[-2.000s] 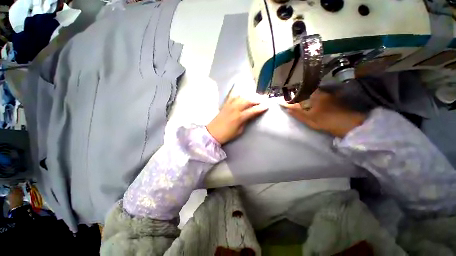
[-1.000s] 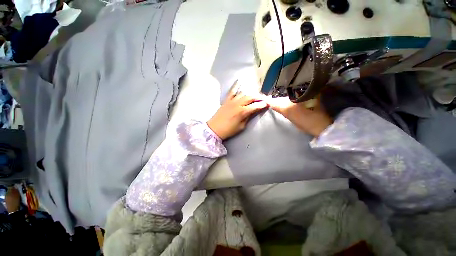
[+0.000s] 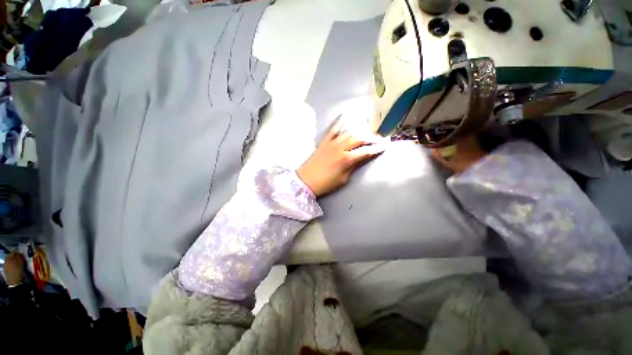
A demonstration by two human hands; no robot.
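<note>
A grey fabric panel (image 3: 395,215) lies flat on the white table under the needle area of the cream-white sewing machine head (image 3: 457,41) and reaches the table's front edge. My left hand (image 3: 332,161) rests on the panel just left of the needle, fingers spread and pointing towards the glare. My right hand (image 3: 459,154) is partly hidden behind the curved metal guard (image 3: 483,97) and the machine head; its fingertips cannot be seen. The presser foot and needle are lost in white glare.
A wide stack of grey cut pieces (image 3: 104,152) covers the left of the table (image 3: 285,97). Pale cloth (image 3: 409,281) lies below the front edge. Dark cloth lies right of the needle. Another person's hand (image 3: 14,268) shows at the lower left, with scraps at the upper left.
The view has shifted, so the machine appears further right. My right hand has moved back from the needle and further behind the guard. My left hand stays flat on the panel.
</note>
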